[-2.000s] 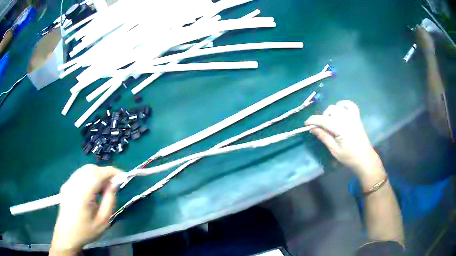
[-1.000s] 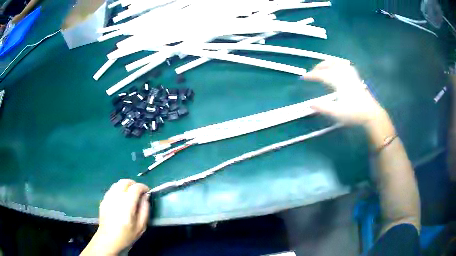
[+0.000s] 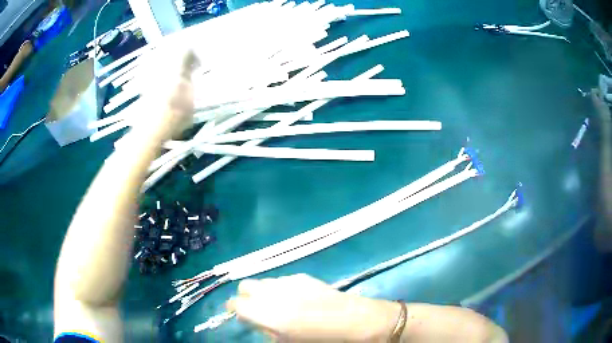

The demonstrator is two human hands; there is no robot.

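Observation:
My left hand (image 3: pixel 180 84) reaches into the pile of white tubing (image 3: pixel 235 60) at the back. It is blurred against the white, and its grip cannot be made out. My right hand (image 3: pixel 285 311) is near the front edge, closed on the near end of an unsleeved wire bundle (image 3: pixel 429 250). That bundle's whitish tip shows left of my fingers, and its blue far end lies at the right. Two sleeved harnesses (image 3: pixel 349 224) lie side by side behind my right hand, with splayed wire ends at the left and blue ends at the right.
A heap of black connector housings (image 3: pixel 171 234) lies beside my left forearm. A small open carton (image 3: pixel 74 110) stands at the back left. A cable with dark ends (image 3: pixel 520 29) lies at the back right. Other people's arms show at both sides.
My left hand has moved from the front edge up to the tubing pile. My right hand has moved from the far ends of the harnesses to the bundle's near end.

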